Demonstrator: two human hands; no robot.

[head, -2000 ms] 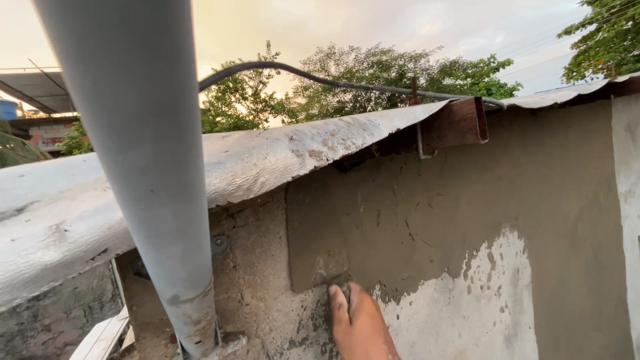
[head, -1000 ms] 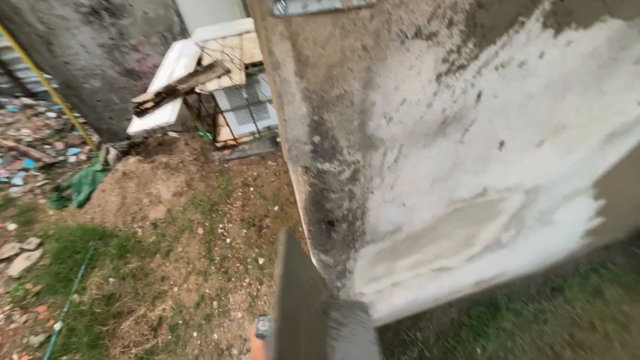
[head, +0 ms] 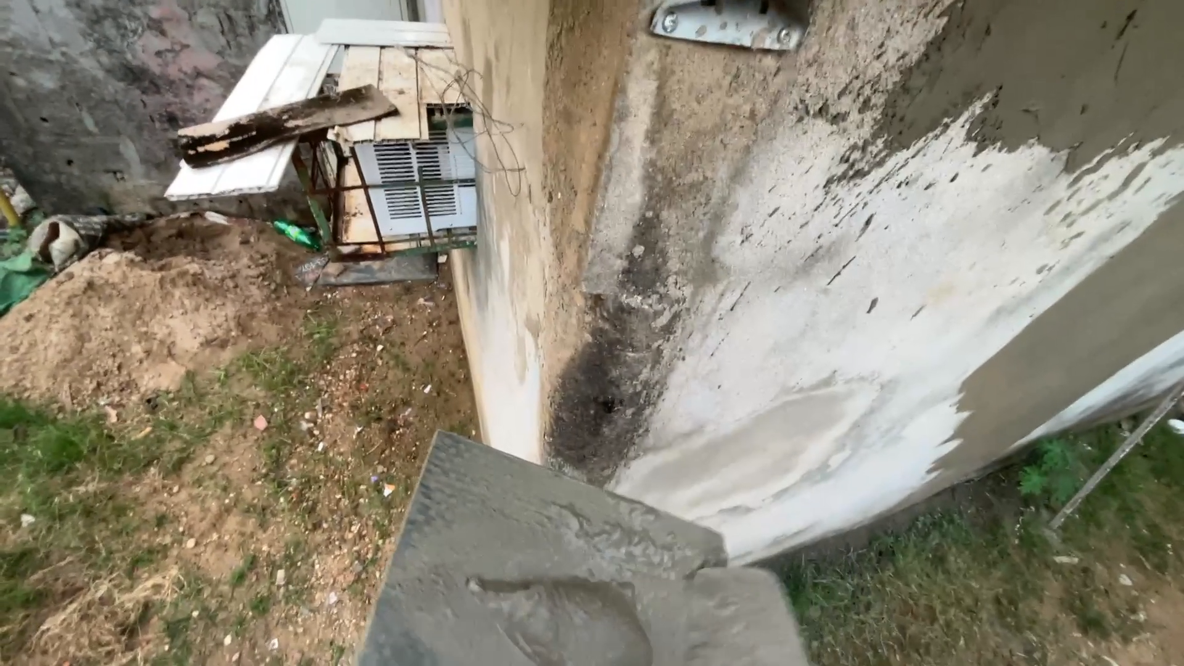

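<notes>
A flat board coated with wet grey mortar juts up from the bottom centre, close to the corner of the wall. At its lower right lies a mortar-covered flat blade, seemingly a trowel, its handle out of frame. Neither my left hand nor my right hand shows, so what each holds is hidden. The wall beyond has a whitish surface with splashes, a dark stained patch near the corner, and darker fresh mortar at upper right and along the right side.
A metal bracket is fixed high on the wall. At upper left, a caged air-conditioner unit carries white panels and a weathered plank. Below are a sand heap, a green bottle and grassy ground. A thin pole leans at right.
The view has swung down from the roof edge to the ground. Two seconds ago a hand was at the wall's mortar; now no hand shows. The mortar-covered board has come further into view.
</notes>
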